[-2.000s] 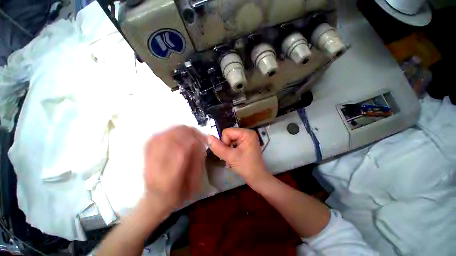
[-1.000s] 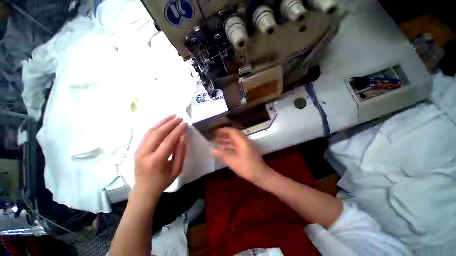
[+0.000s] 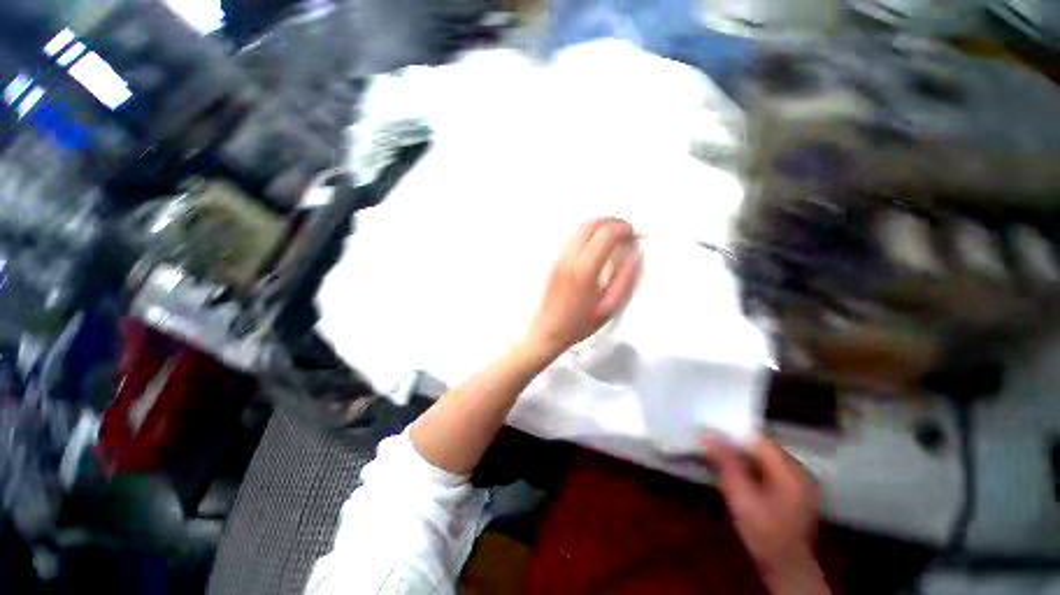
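White garment pieces lie in a wide, overexposed spread left of the overlock machine, which is strongly blurred. My left hand is over the middle of the white cloth with its fingers curled; a grip on the cloth cannot be made out. A small white piece lies near the table's front edge. My right hand is blurred at its lower edge, fingertips touching or very near it; whether they pinch it is unclear. The needle area is too blurred to read.
The red apron is below the table edge. A blurred blue strip crosses the table at right. Another machine, red cloth and a grey mesh surface are at left.
The view has swung left, so the machine now sits at the right. My left hand has moved farther onto the white spread. My right hand has come to the small piece's lower edge.
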